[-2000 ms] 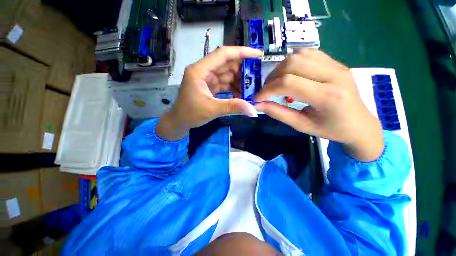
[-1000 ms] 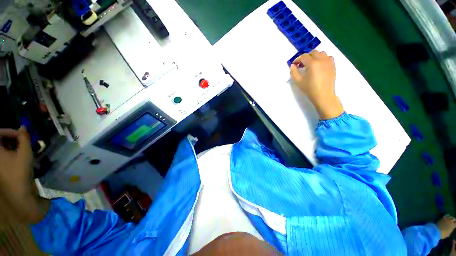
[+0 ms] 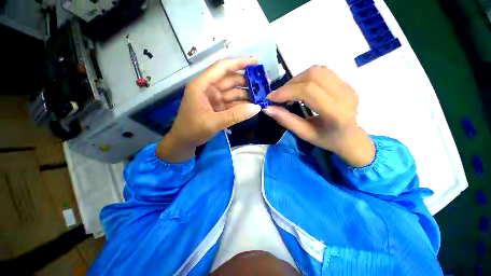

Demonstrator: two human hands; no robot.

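Note:
A deep-blue rectangular housing (image 3: 257, 85) is held upright in front of my chest, its ribbed open side showing. My left hand (image 3: 215, 99) grips it from the left, thumb at its lower end and fingers behind its upper part. My right hand (image 3: 320, 105) touches its lower right end with thumb and index finger. The white tray (image 3: 409, 113) lies at the right with a row of blue housings (image 3: 377, 29) at its top; the nearest one sits at the row's lower end, sticking out to the left.
The white benchtop machine (image 3: 116, 132) stands at left, with a red-ended tool (image 3: 135, 66) and a small black piece on top. A dark fixture (image 3: 72, 70) is beyond. Stacked white trays (image 3: 94, 183) and cardboard (image 3: 27, 188) are lower left. The green conveyor (image 3: 457, 97) carries loose housings at right.
My right hand has left the housing row and come to my chest. My left hand has come in from the far left. Both now hold a housing. The view has shifted.

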